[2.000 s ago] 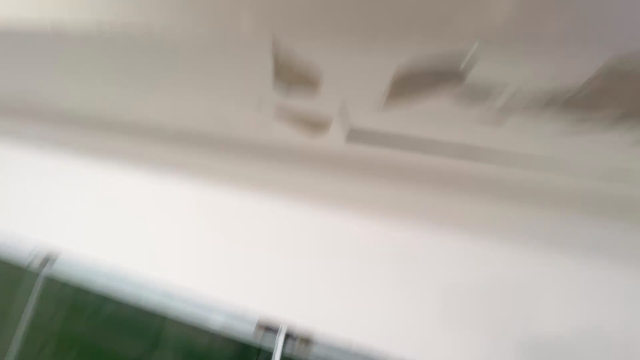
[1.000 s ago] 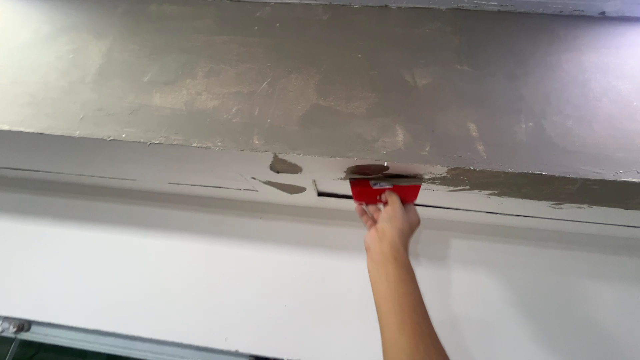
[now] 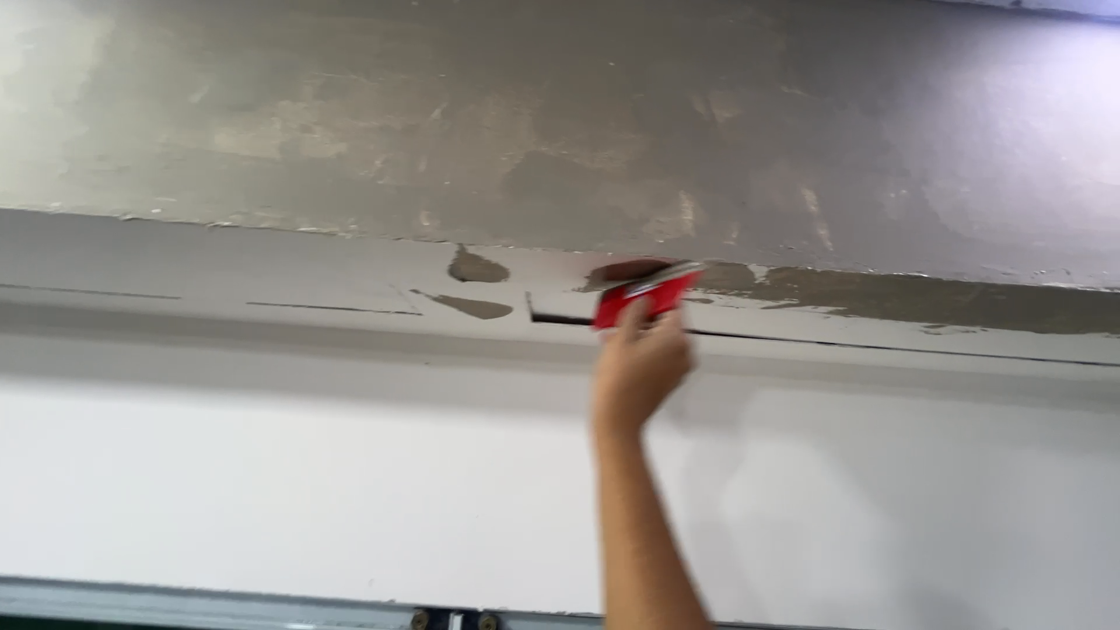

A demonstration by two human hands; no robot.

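Note:
My right hand [image 3: 643, 372], raised from the lower edge, is closed on the red handle of a wide putty knife [image 3: 646, 297]. The knife is tilted, its blade up at the narrow white strip [image 3: 350, 262] under the plastered beam face, over a grey-brown patch. Two smaller grey-brown patches lie to the left, one rounded [image 3: 477, 265] and one long and thin [image 3: 477, 306]. A dark groove [image 3: 831, 342] runs right from beside the knife. My left hand is not in view.
Above spreads a rough grey skim-coated surface [image 3: 569, 131]. To the right a grey-brown band [image 3: 945, 302] follows its lower edge. Below is a white wall [image 3: 306, 490], with a metal rail [image 3: 219, 604] bearing roller-like fittings [image 3: 455, 619] along the bottom.
The view has swung and steadied since the first, blurred frame, where no hand shows. Since one second ago, the putty knife in my right hand has turned from nearly level to a slant.

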